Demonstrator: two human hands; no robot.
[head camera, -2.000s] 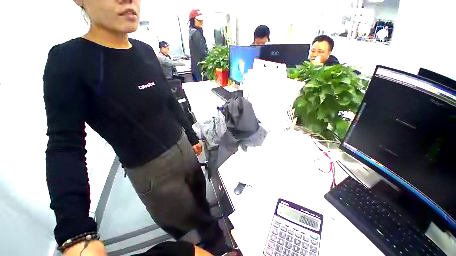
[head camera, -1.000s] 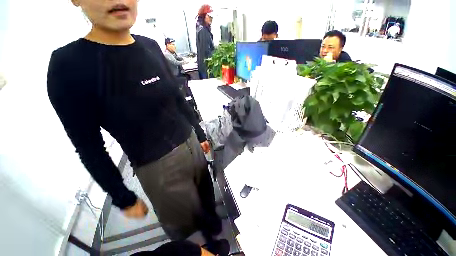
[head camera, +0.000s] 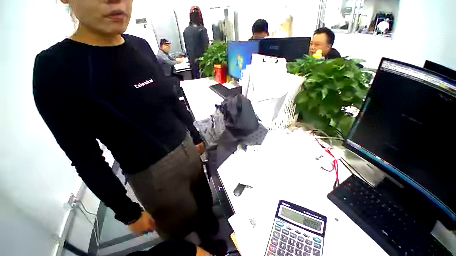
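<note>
The silver-white calculator (head camera: 296, 234) lies on the white desk at the bottom edge, its lower part cut off. Its grey display faces up. The keys with a dark fob (head camera: 239, 189) lie left of it near the desk's edge. Washed-out white papers (head camera: 272, 162) lie behind the calculator. A dark sleeve comes in at the bottom edge, with a sliver of my left hand (head camera: 202, 252) beside it; the fingers are cut off. My right hand is out of the picture.
A person in black (head camera: 107, 105) stands close at left. The keyboard (head camera: 382, 215) and monitor (head camera: 410, 127) are at right. A leafy plant (head camera: 330, 92), a white rack (head camera: 287, 112) and heaped dark clothing (head camera: 240, 115) stand behind. Other people are farther back.
The standing person's near hand has moved from the bottom left to beside the thigh. The distant person in a red cap has turned. The view has shifted slightly; less of my left hand shows.
</note>
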